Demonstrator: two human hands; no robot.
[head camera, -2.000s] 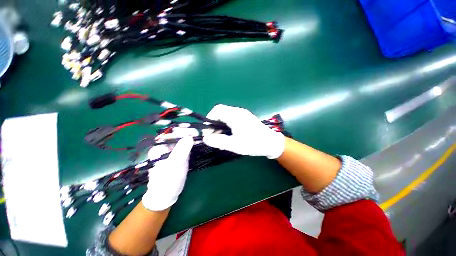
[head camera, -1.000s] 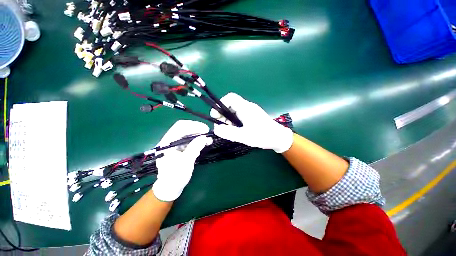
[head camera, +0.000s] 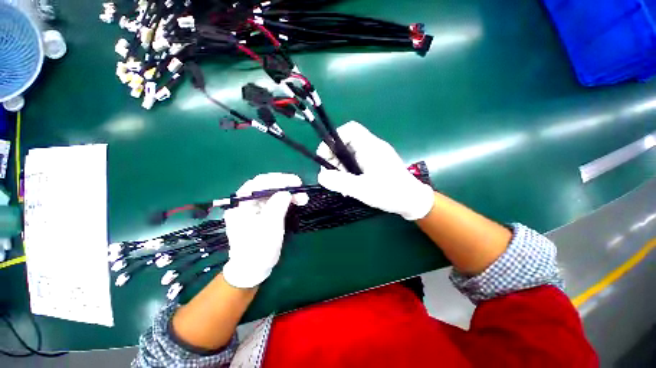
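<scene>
My right hand (head camera: 377, 171), in a white glove, grips several black branches of a wire harness (head camera: 327, 122). Their black connectors (head camera: 277, 67) and red leads fan up and left above the bench. My left hand (head camera: 260, 230), also gloved, holds a black branch between thumb and fingers; its connector end (head camera: 160, 215) points left. Below both hands lies a harness bundle (head camera: 338, 213), with white connector housings (head camera: 169, 277) at its left and a red-and-black end connector (head camera: 418, 171) at its right. My palms' undersides are hidden.
A second harness bundle (head camera: 345, 34) lies at the back of the green bench (head camera: 496, 93). A printed paper sheet (head camera: 68, 233) and a round blue fan (head camera: 18, 54) are at left. A blue tote (head camera: 608, 39) is at back right, a pale flat strip (head camera: 617, 159) at right.
The branches in my right hand have swung up and right, away from the lower bundle. My left hand now holds a separate branch pointing left. The view has shifted slightly.
</scene>
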